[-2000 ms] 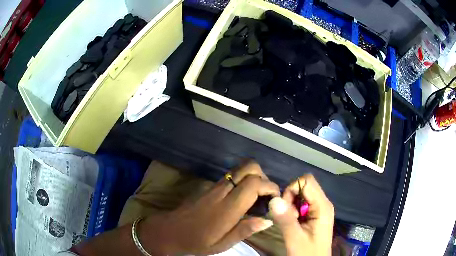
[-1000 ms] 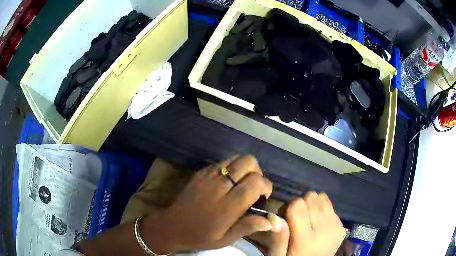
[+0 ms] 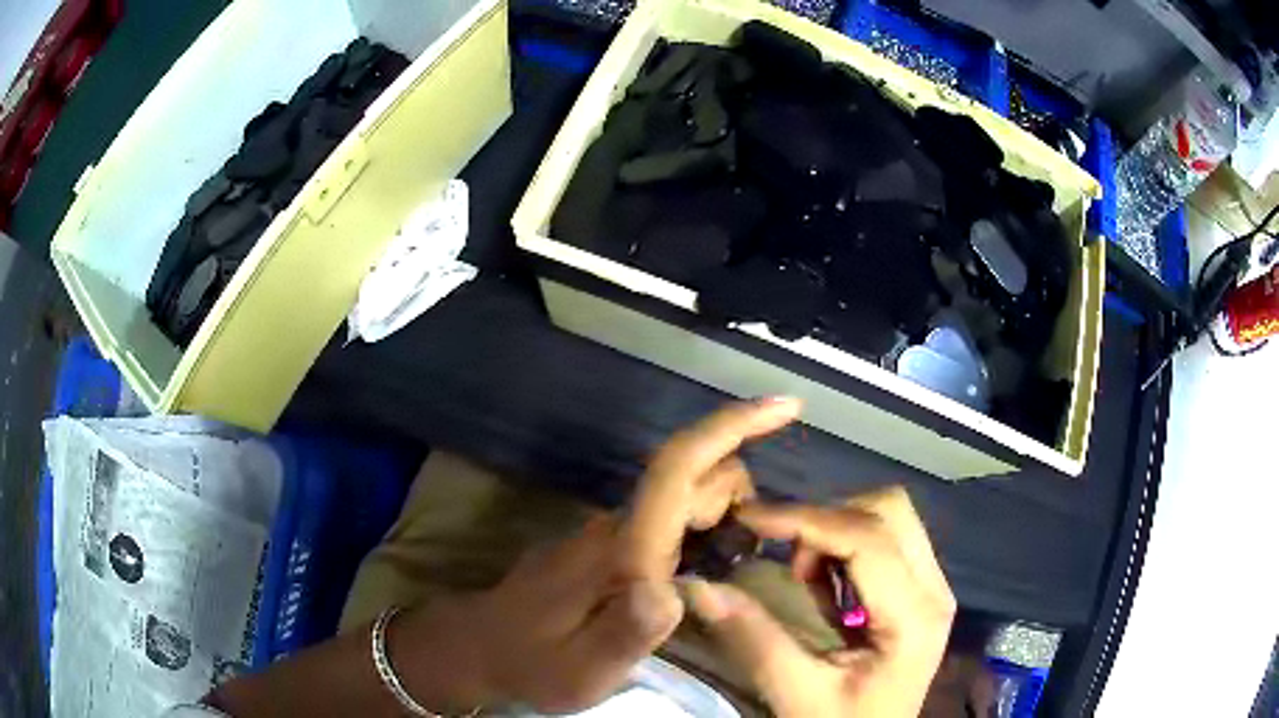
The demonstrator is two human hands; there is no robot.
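My left hand (image 3: 603,589), with a bracelet at the wrist, holds a small black moulded part (image 3: 718,550) between its fingers, with the index finger raised. My right hand (image 3: 863,596) touches the part with thumb and index finger. A pink-handled trimming knife (image 3: 850,600) lies in the curl of its fingers; its blade cannot be made out. The part is largely hidden by the fingers. A large cream-yellow bin (image 3: 673,344) ahead is heaped with black parts (image 3: 828,183), some shiny grey-blue.
A second cream bin (image 3: 302,267) with black parts is at the left. A crumpled white bag (image 3: 414,267) lies between the bins. Newspaper (image 3: 154,575) covers a blue crate (image 3: 316,547) at lower left. Blue screw trays (image 3: 912,53), a bottle (image 3: 1185,147) and red can (image 3: 1248,314) are beyond.
My left index finger has lifted and extended. My right hand has turned and opened from a closed grip, showing the pink handle again. The view has shifted slightly.
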